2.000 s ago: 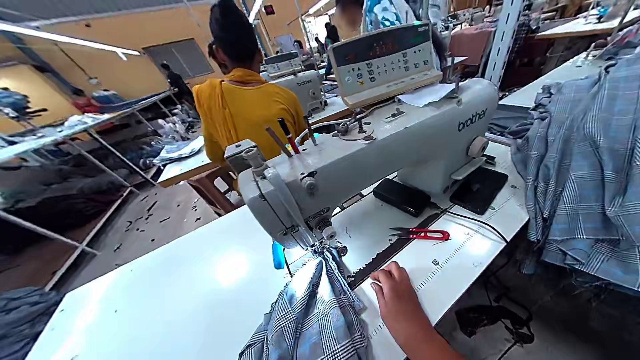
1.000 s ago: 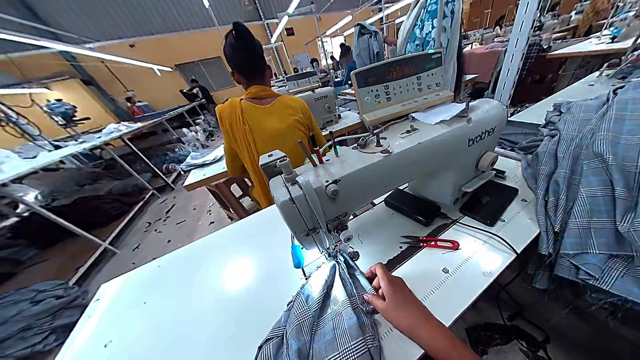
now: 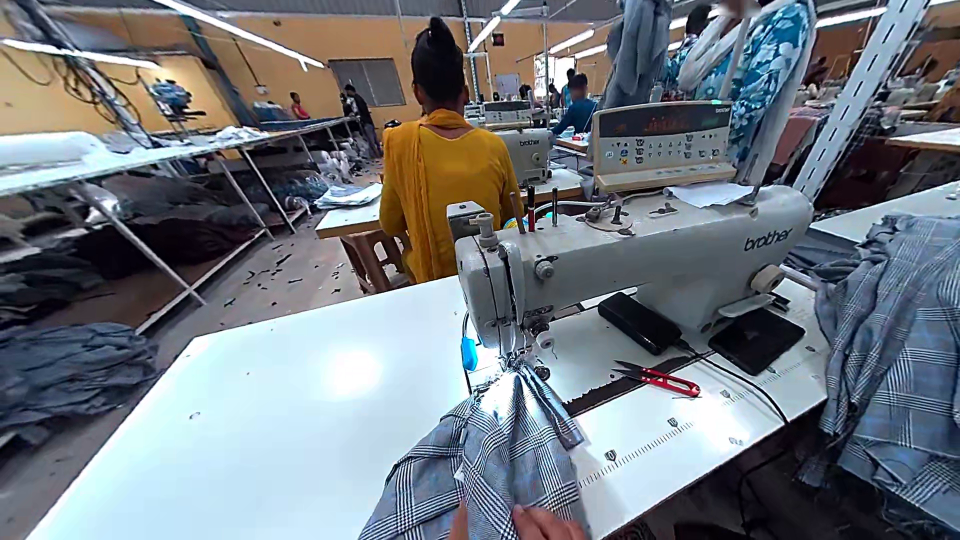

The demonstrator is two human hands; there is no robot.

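Observation:
Grey plaid fabric (image 3: pixel 487 457) lies gathered under the needle area of a white Brother sewing machine (image 3: pixel 637 255) and spreads toward the bottom edge. My right hand (image 3: pixel 547 523) rests on the fabric's lower part, its fingers partly cut off by the frame. Just a fingertip of my left hand (image 3: pixel 458 525) shows on the cloth, left of the right hand; the rest is out of view. A narrow folded plaid strip (image 3: pixel 553 412) lies along the fabric's right side. Red thread snips (image 3: pixel 660 379) lie on the table, right of the needle.
On the white table (image 3: pixel 262 405) beside the machine lie a black box (image 3: pixel 639 322) with a cable and a flat black phone-like object (image 3: pixel 756 341). More plaid fabric (image 3: pixel 900 360) hangs at the right. A person in yellow (image 3: pixel 450 180) sits ahead, and dark cloth (image 3: pixel 75 375) is piled left.
My right hand has moved from beside the needle area down to the fabric's lower part. A left fingertip has come into view. The view has shifted somewhat.

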